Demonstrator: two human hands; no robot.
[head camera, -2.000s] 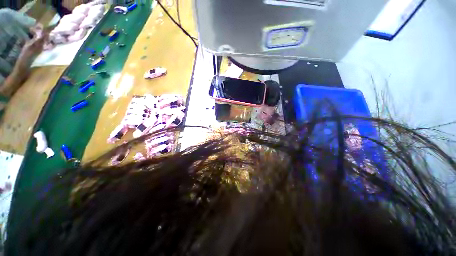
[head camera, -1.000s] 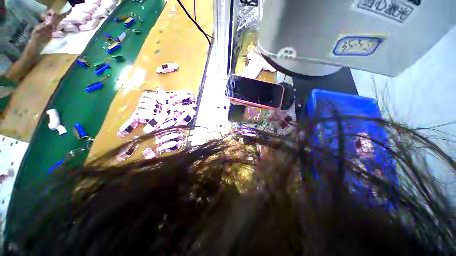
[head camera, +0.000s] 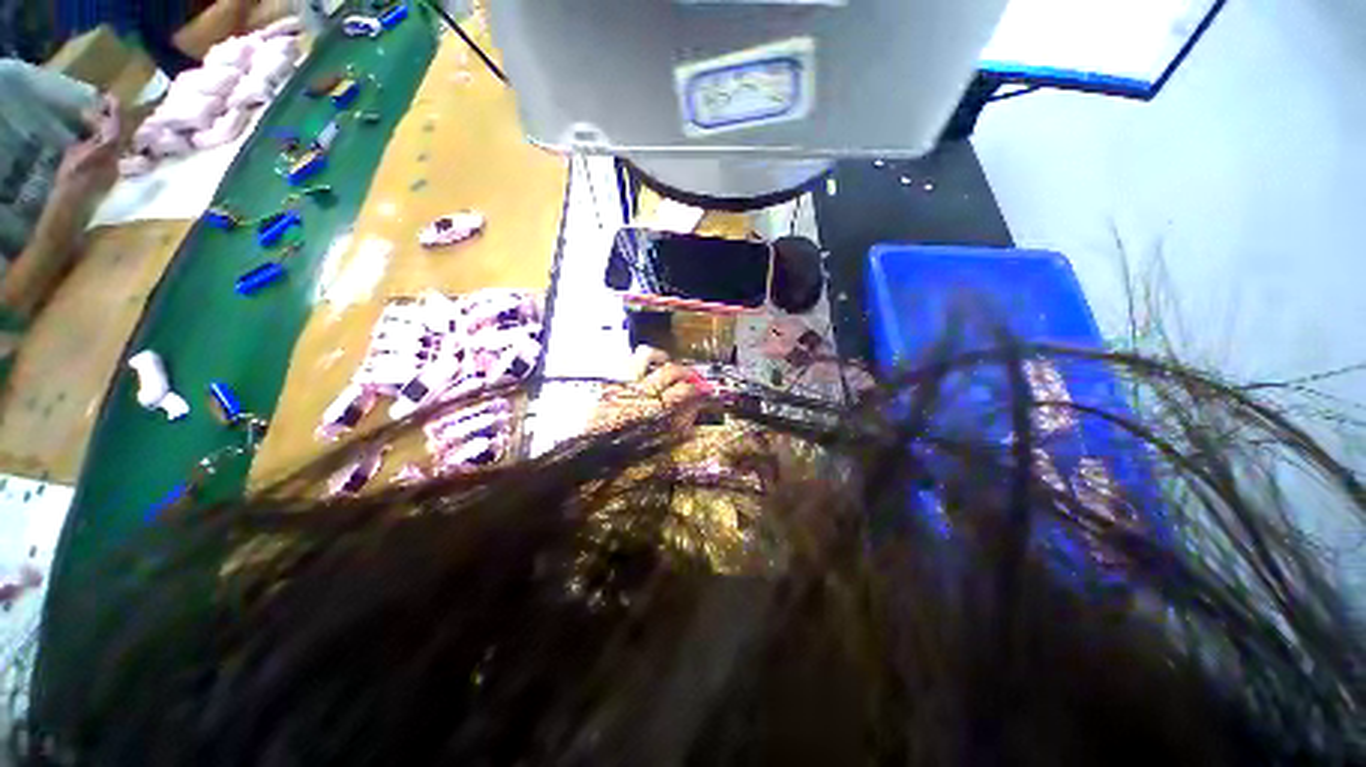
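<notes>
A hand, apparently my left hand (head camera: 644, 396), shows as a few fingertips at the left of the brightly lit yellowish fixture (head camera: 719, 487). Hair covers most of it, so I cannot tell if it holds anything. A small pink-red spot is beside the fingertips. I cannot see my right hand. The pile of pink-and-white housings (head camera: 450, 352) lies on the tan bench, left of the fixture. A few pinkish parts (head camera: 791, 342) lie below the mouse, partly blurred.
A pale grey machine head (head camera: 749, 90) hangs overhead. A smartphone (head camera: 697, 270) and black mouse (head camera: 796, 276) lie beneath. A blue bin (head camera: 981, 307) with pink parts stands right. A green belt (head camera: 180, 322) carries blue cylinders. A person's arm (head camera: 63, 210) is far left. Hair covers the lower view.
The view has shifted, so the machine head and phone sit further left than one second ago. Fingertips now show at the left of the fixture.
</notes>
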